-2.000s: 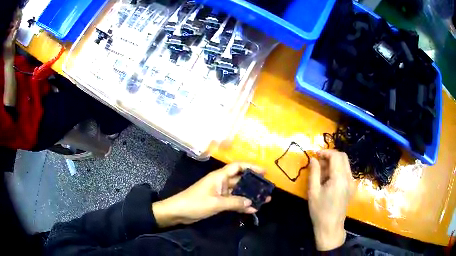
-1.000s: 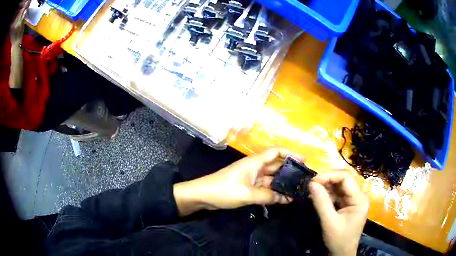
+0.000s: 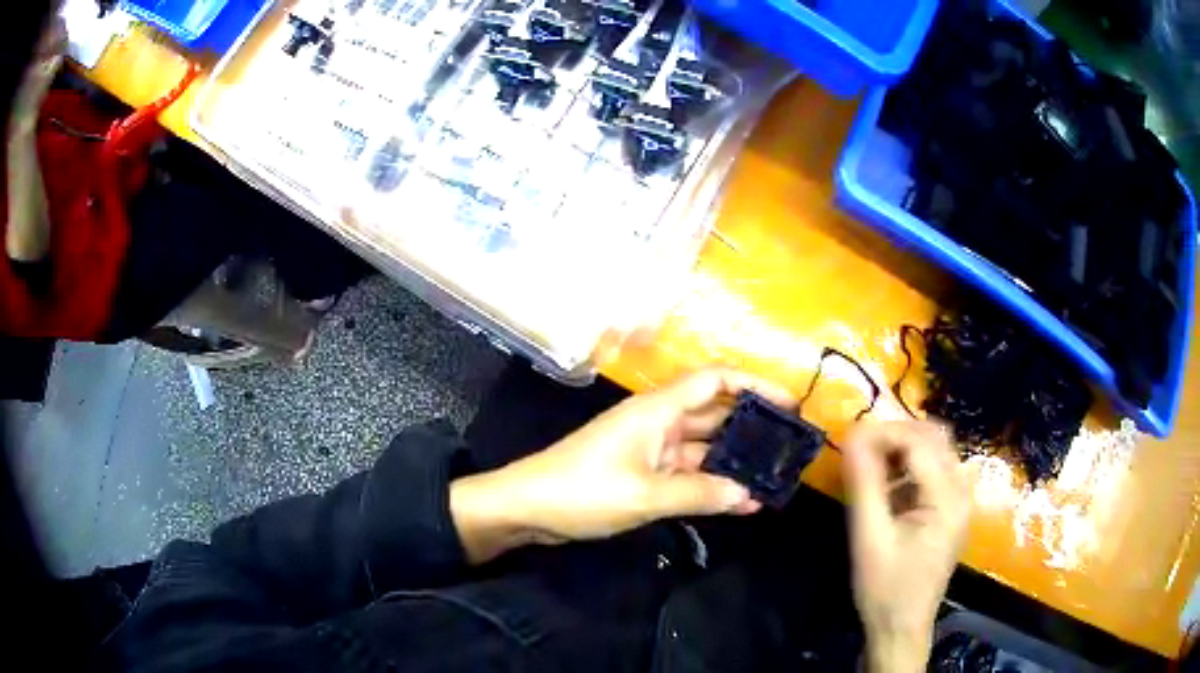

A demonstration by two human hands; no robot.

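Note:
My left hand grips a small square black plastic housing by its edges, with its shallow recess facing up. A thin black sealing ring shows as a loop just right of the housing, over the bench edge. My right hand is blurred, right of the housing and apart from it. Its thumb and finger meet the ring's lower end and appear to pinch it. A tangled pile of black sealing rings lies on the bench beyond my right hand.
A blue parts bin heaped with black housings stands at right. Another blue bin is at top. Clear blister trays with black-headed cable assemblies lie left on the orange bench. A person's red sleeve is at far left.
Two seconds ago the ring hung beside the right hand; one second ago that hand was at the housing. Now it is slightly apart, with the loop visible again. The left hand has moved right.

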